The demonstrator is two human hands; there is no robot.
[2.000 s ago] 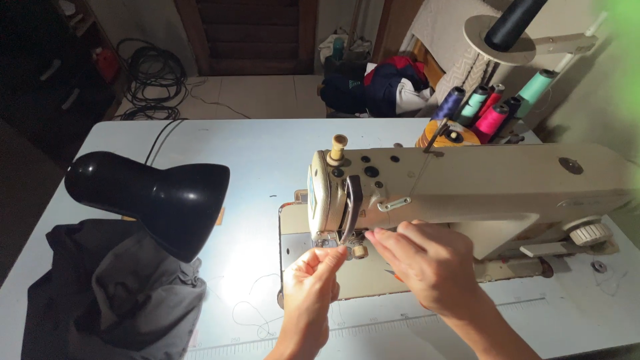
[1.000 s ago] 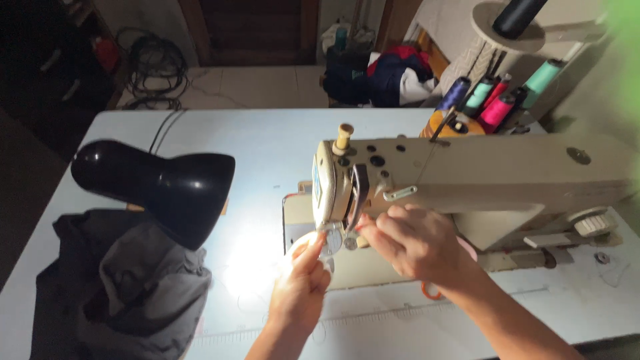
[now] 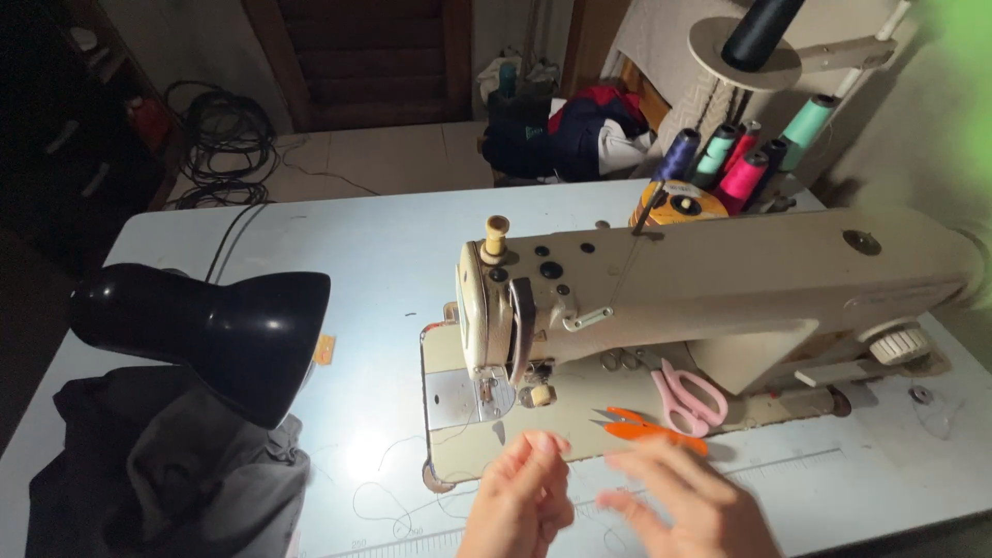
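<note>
A beige sewing machine (image 3: 697, 287) stands on the pale table, its needle plate (image 3: 457, 399) lit. In front of its bed, my left hand (image 3: 527, 492) has thumb and forefinger pinched together; whether fine thread is between them cannot be told. Just to the right my right hand (image 3: 682, 496), blurred, has thumb and fingers apart with nothing visible in it. Beyond that hand, orange thread snips (image 3: 655, 435) and pink-handled scissors (image 3: 690, 399) lie on the machine bed. Loose dark thread (image 3: 380, 504) curls on the table left of my left hand.
A black lamp (image 3: 201, 325) overhangs dark grey cloth (image 3: 170, 465) at the left. Thread cones (image 3: 744, 178) stand behind the machine, near a thread stand (image 3: 744, 58). A printed ruler scale (image 3: 744, 469) runs along the table's front. Coiled cable (image 3: 225, 147) lies on the floor.
Both hands have come away from the needle area toward the table's front edge and moved apart. The right hand's fingers have spread. The snips and pink scissors now show fully.
</note>
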